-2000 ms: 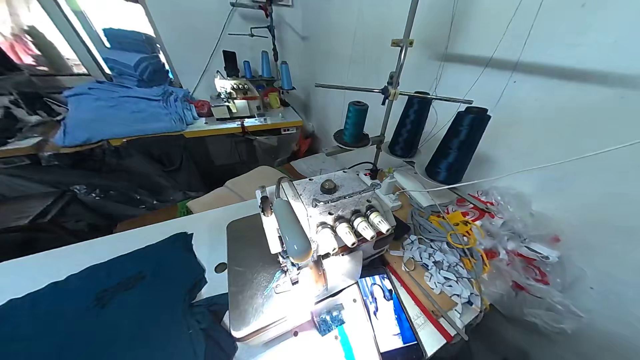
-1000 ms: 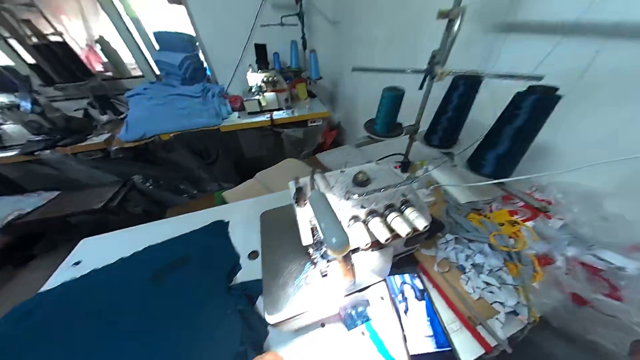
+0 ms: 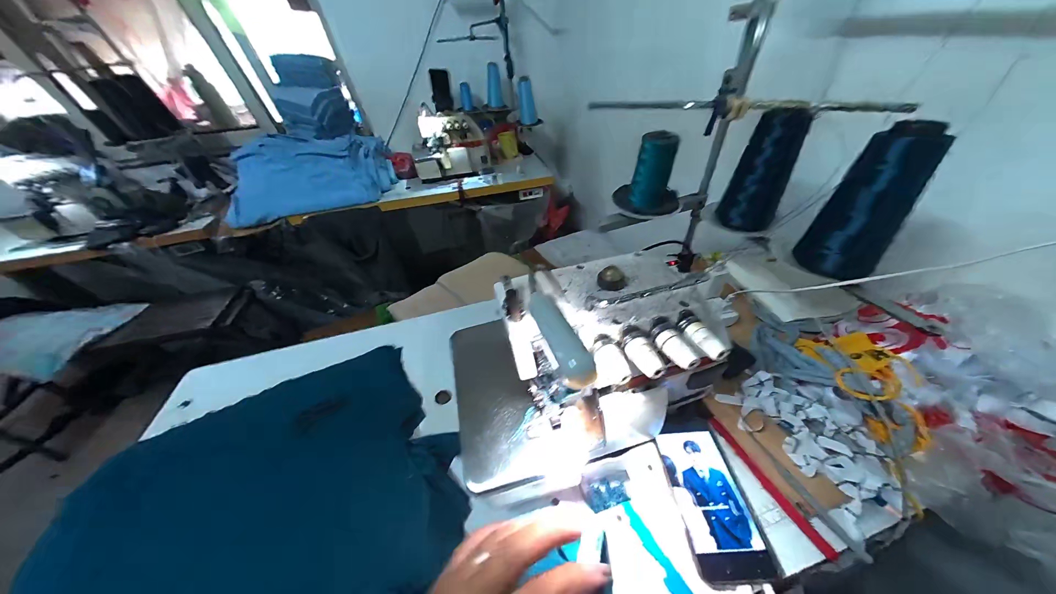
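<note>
One hand shows, at the bottom centre; it looks like my left hand [image 3: 521, 554], thumb and fingers bent around a small pale object at their tips, too glared to name. It is just in front of the overlock sewing machine [image 3: 615, 289], by its steel plate [image 3: 491, 404]. Left of the hand, dark teal fabric [image 3: 272, 470] lies spread on the white table. A smartphone [image 3: 714, 503] with a lit picture lies right of the hand, beside a bright blue strip [image 3: 652, 544]. My right hand is not in view.
Thread cones [image 3: 874, 198] stand behind the machine under a metal stand. Fabric scraps [image 3: 813, 437], yellow-handled scissors [image 3: 866, 384] and plastic bags [image 3: 990, 396] lie at the right. A folded blue fabric pile [image 3: 309, 177] and another sewing machine [image 3: 450, 144] are on the far table.
A hand has come in from the bottom edge, where only a fingertip showed a second ago. The view has shifted left, so the machine sits farther right.
</note>
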